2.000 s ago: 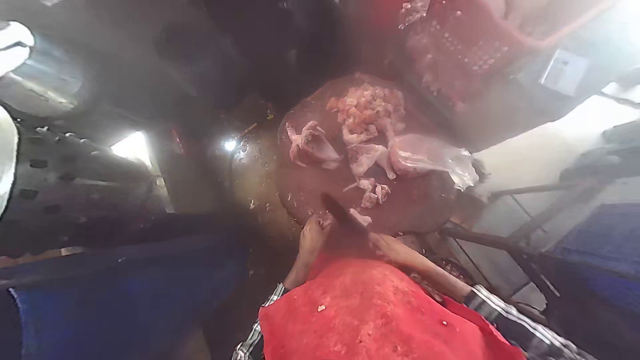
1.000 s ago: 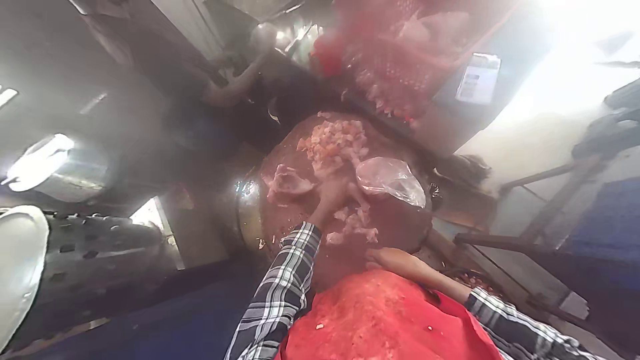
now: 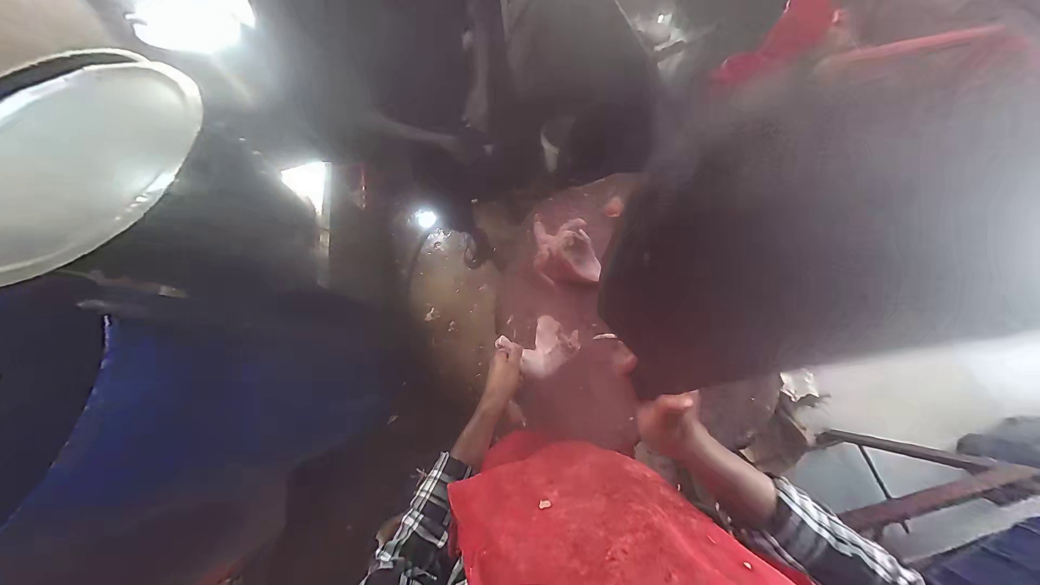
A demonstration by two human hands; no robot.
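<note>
My left hand (image 3: 505, 375) pinches one end of a pale raw meat piece (image 3: 548, 349), probably poultry, on the round cutting block (image 3: 569, 305). To its right, my right hand (image 3: 670, 418) is curled in a fist over the near edge of the block. A large, dark, blurred blade (image 3: 772, 244), apparently of a knife, rises from that fist close to the camera and hides the right half of the block. Beyond the held piece lies another raw piece (image 3: 570, 250), with a small orange-pink bit (image 3: 613, 207) farther back. Haze blurs the details.
A red apron (image 3: 601, 520) covers my front. Left of the block is a wet, yellowish surface (image 3: 451, 309) with scraps. A blue barrel-like object (image 3: 236, 406) and a round metal lid or pan (image 3: 89, 162) stand at left. A metal frame (image 3: 934, 487) is at lower right.
My left hand has drawn back from the block's middle to its near left side and now grips a piece. The dark blade has come up across the view, covering the plastic bag and meat pile.
</note>
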